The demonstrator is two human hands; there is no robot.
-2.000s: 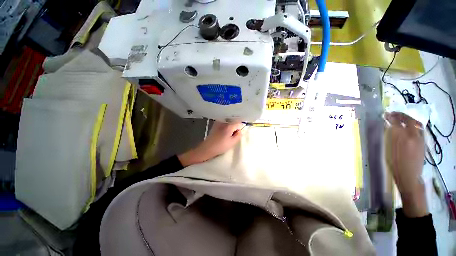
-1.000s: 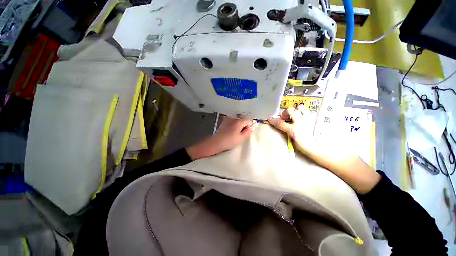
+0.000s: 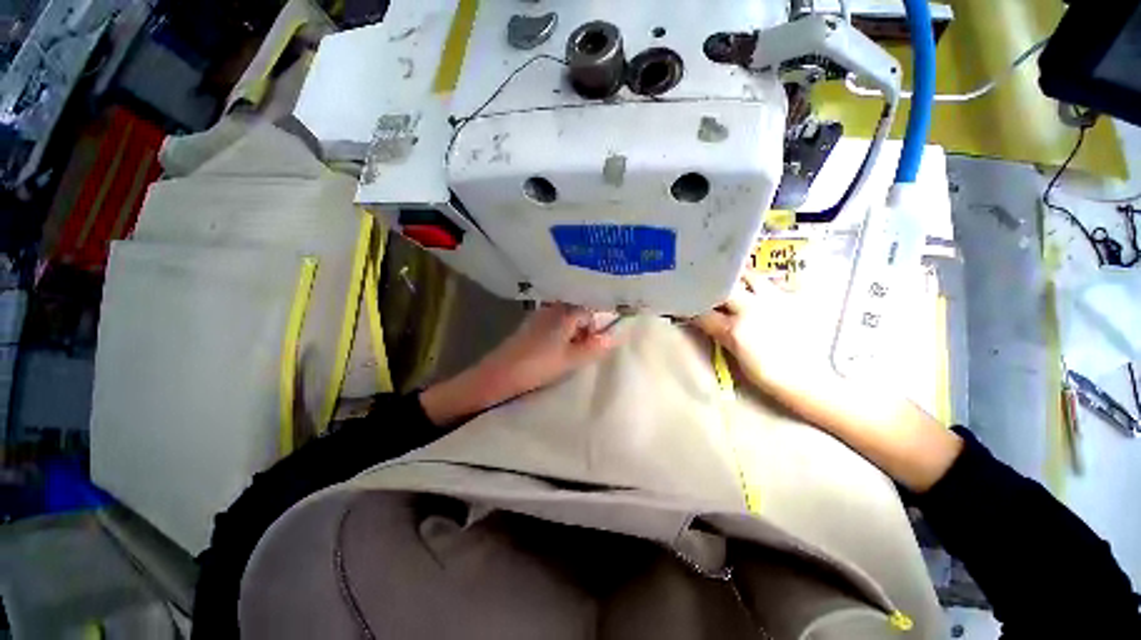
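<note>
A beige bag body (image 3: 613,431) lies under the front of the white sewing machine head (image 3: 613,163), its open mouth facing me with a taupe lining (image 3: 463,575). A yellow tape (image 3: 738,438) runs along a seam on it. My left hand (image 3: 551,350) grips the bag's far edge just below the machine head. My right hand (image 3: 745,331) holds the edge on the other side, its fingertips partly hidden by the head. The needle area is hidden behind the head.
Stacked beige pieces with yellow edges (image 3: 207,363) lie at the left. A blue hose (image 3: 917,94) curves beside the head. Snips (image 3: 1101,400) lie on the right bench, with a black cable (image 3: 1086,231) above. A black screen (image 3: 1095,63) is at the upper right.
My right hand has come from the right bench to the bag edge. The yellow seam tape shows longer on the bag. The view has shifted, so the machine sits further right.
</note>
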